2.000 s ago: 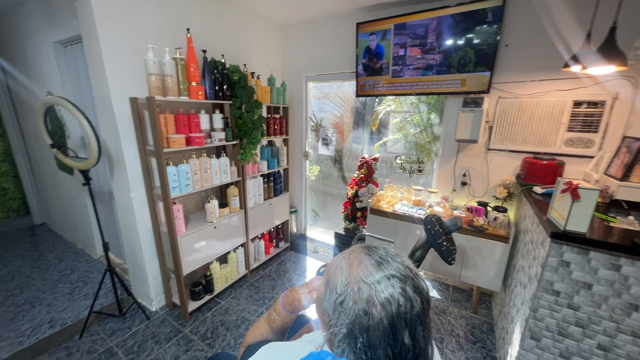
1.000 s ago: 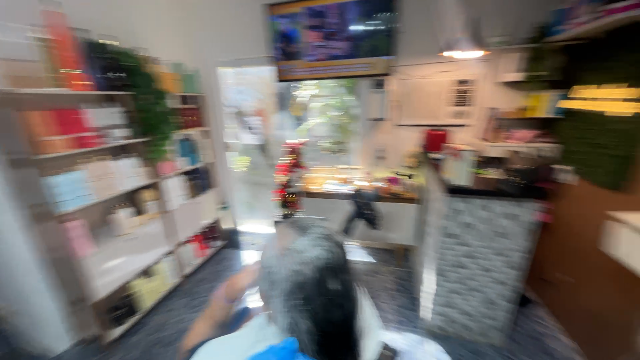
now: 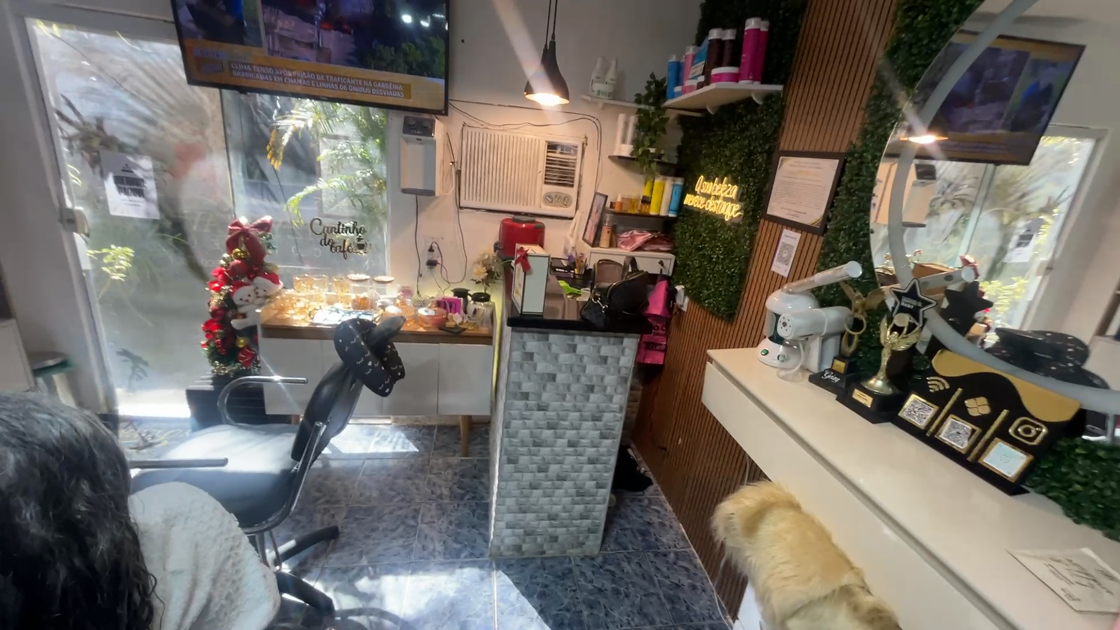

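Neither my left hand nor my right hand shows in the head view, so what they hold cannot be told. Closest to me at the lower left is a seated person's dark, greying hair (image 3: 61, 516), with a white towel (image 3: 197, 556) over the shoulder. A black salon chair (image 3: 236, 464) with a patterned neck cushion (image 3: 372, 354) stands beyond. On the right, a white wall counter (image 3: 840, 455) bears a white facial steamer (image 3: 801, 319), a gold trophy (image 3: 888, 354) and a black sign with printed codes (image 3: 976, 420). Tan fur (image 3: 796, 551) lies below the counter's edge.
A tiled reception counter (image 3: 560, 437) with a black handbag (image 3: 617, 293) stands mid-view. Behind the chair, a sideboard (image 3: 429, 372) holds glassware beside a small decorated Christmas tree (image 3: 241, 306). A round mirror (image 3: 1006, 219) hangs at the right; a television (image 3: 315, 52) is high up.
The view has swung to the right. The product shelves and ring light have left the frame, and the wall counter and mirror have come in. The seated person is now at the left edge.
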